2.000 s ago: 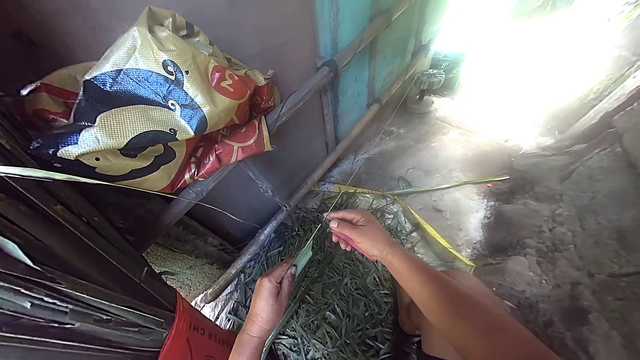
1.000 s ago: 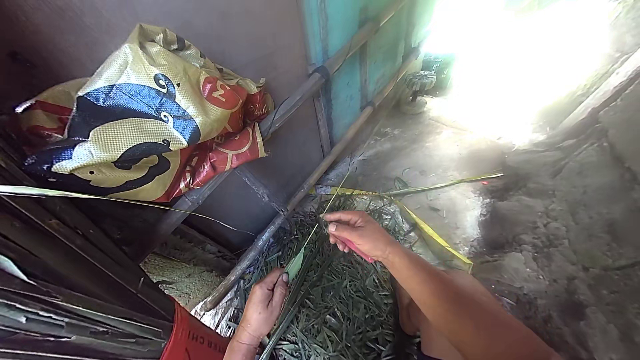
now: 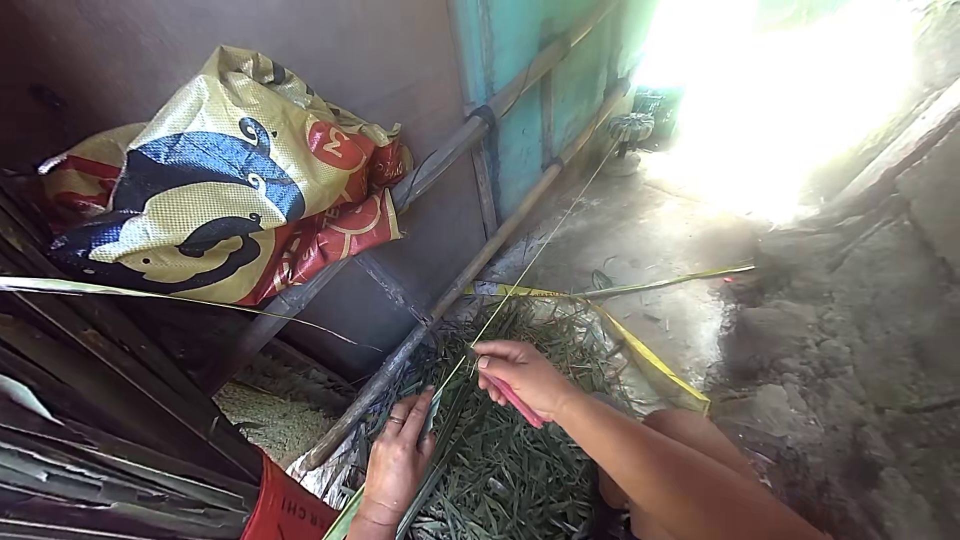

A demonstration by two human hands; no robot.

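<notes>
My left hand (image 3: pixel 397 450), with a ring on one finger, grips a long green leaf strip (image 3: pixel 433 411) above the leaf pile. The thin, pale end of the strip runs up past my right hand (image 3: pixel 517 375) toward the upper right. In that hand is a pink-handled tool (image 3: pixel 514 397); its working end at my fingertips is too small to make out. Beneath both hands lies a heap of cut green leaf scraps (image 3: pixel 517 465).
A printed woven sack (image 3: pixel 217 187) rests on the wooden rail (image 3: pixel 442 161) at left. Dark, long strips (image 3: pixel 112 420) and a red bag (image 3: pixel 289 502) stand at lower left. Yellow tape (image 3: pixel 649 352) crosses the floor; a dark-topped object (image 3: pixel 630 131) stands near the wall.
The leaf strip between my hands has shifted, and its thin end now stretches farther toward the upper right. My right hand still holds the pink-handled tool.
</notes>
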